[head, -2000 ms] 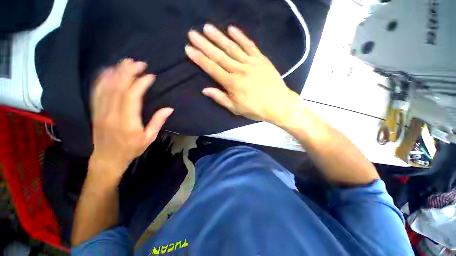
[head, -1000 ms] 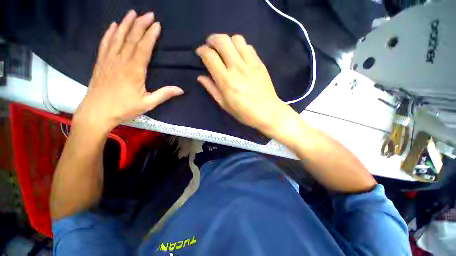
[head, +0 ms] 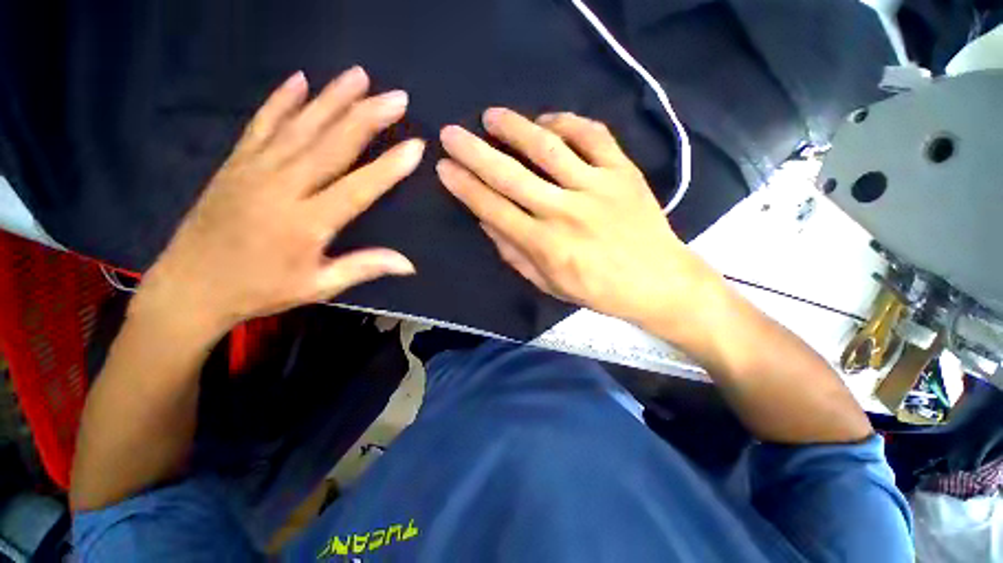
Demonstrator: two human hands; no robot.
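Note:
The black fabric garment piece (head: 462, 55) covers most of the table in front of me and reaches its front edge. A white piping line (head: 667, 105) curves over it, right of my hands. My left hand (head: 280, 209) lies on the fabric with fingers spread, holding nothing. My right hand (head: 561, 209) lies on the fabric beside it, palm down, fingers slightly apart, holding nothing. The sewing machine (head: 924, 181) stands at the right. Its needle area is not clearly visible.
Shears with yellow handles (head: 874, 339) lie by the machine, beside a small parts box (head: 911, 379). A red plastic crate (head: 44, 341) stands at the lower left. A measuring tape (head: 649, 354) runs along the table's front edge. Dark fabric lies behind the machine.
The fabric now spreads further left and over more of the front edge. My left hand has moved slightly down and towards my right hand. The right fingers have straightened.

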